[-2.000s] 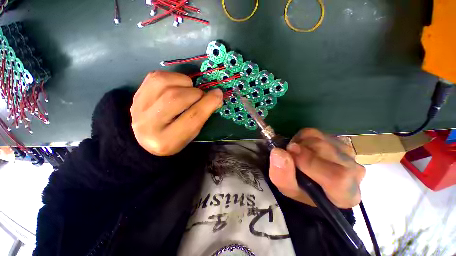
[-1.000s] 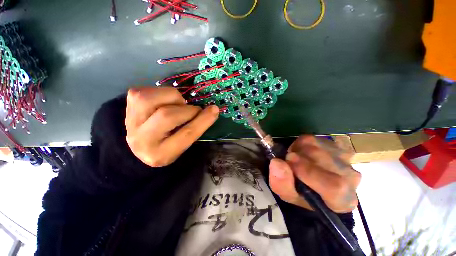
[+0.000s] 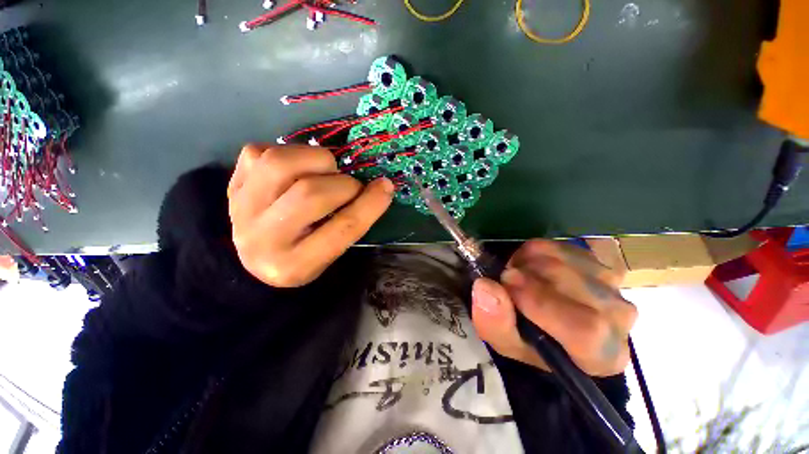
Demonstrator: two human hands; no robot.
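Note:
A green PCB panel (image 3: 457, 160) of joined small round boards lies on the dark green bench top in front of me. Several red and black connector leads (image 3: 328, 94) stick out from its left side, white plugs outward. My left hand (image 3: 306, 213) is at the panel's lower left, thumb and finger pinched on a short connector lead that is mostly hidden by the fingers. My right hand (image 3: 559, 306) holds the soldering iron (image 3: 463, 244) like a pen. Its silvery tip is over the lower left part of the panel, near my left fingertips; exact contact cannot be told.
A lead pile (image 3: 310, 12) and two yellow rings (image 3: 552, 40) lie at the far side. Wired panels (image 3: 27, 124) are at the left. An orange-yellow box (image 3: 785, 75) with a black plug and cable stands at right. A cardboard box (image 3: 665, 260) and red plastic frame (image 3: 765, 284) are below the bench edge.
My left hand moved off the middle leads, toward the near side of the panel, and now pinches there. More leads show beside it. The iron tip shifted slightly left and nearer me.

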